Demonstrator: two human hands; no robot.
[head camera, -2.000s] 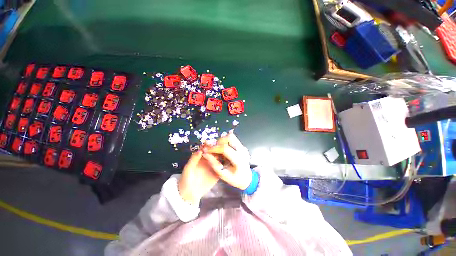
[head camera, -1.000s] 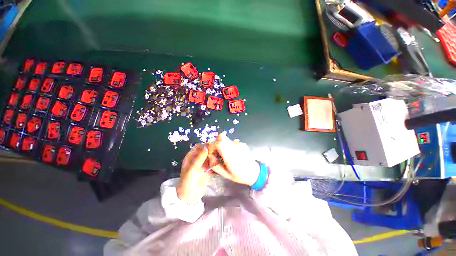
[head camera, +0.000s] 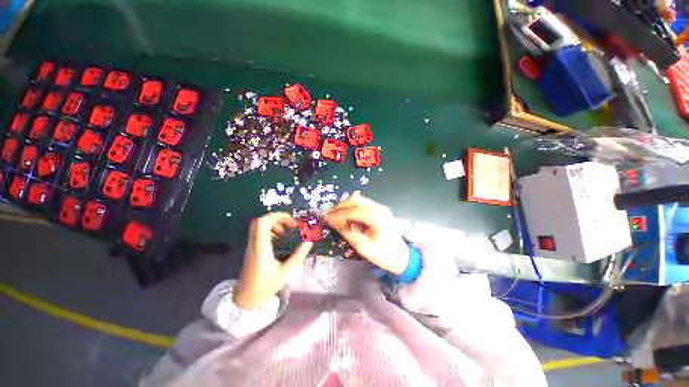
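A red housing (head camera: 310, 230) is between my hands at the bench's front edge. My left hand (head camera: 264, 255) holds it at its left side with thumb and fingertips. My right hand (head camera: 368, 233), with a blue band at the wrist, is just right of it, fingertips close together; whether they pinch a tiny part is too small to tell. A whitish scatter of small parts (head camera: 276, 196) lies just beyond the hands. Behind it is a larger heap of silvery and brown small parts (head camera: 253, 143), with several red housings (head camera: 306, 137) on and beside it.
A black blister tray (head camera: 198, 140) with red housings is at left. At right are an orange-brown frame (head camera: 489, 176), white squares (head camera: 453, 169), a white control box (head camera: 574, 208) with cables, and crumpled clear film (head camera: 589, 147). A wooden-edged tray (head camera: 529, 119) holds a blue box (head camera: 572, 79).
My hands have moved apart, and the red housing now shows between them. My right hand is further right. The view has shifted slightly, so the blister tray sits higher in the picture.
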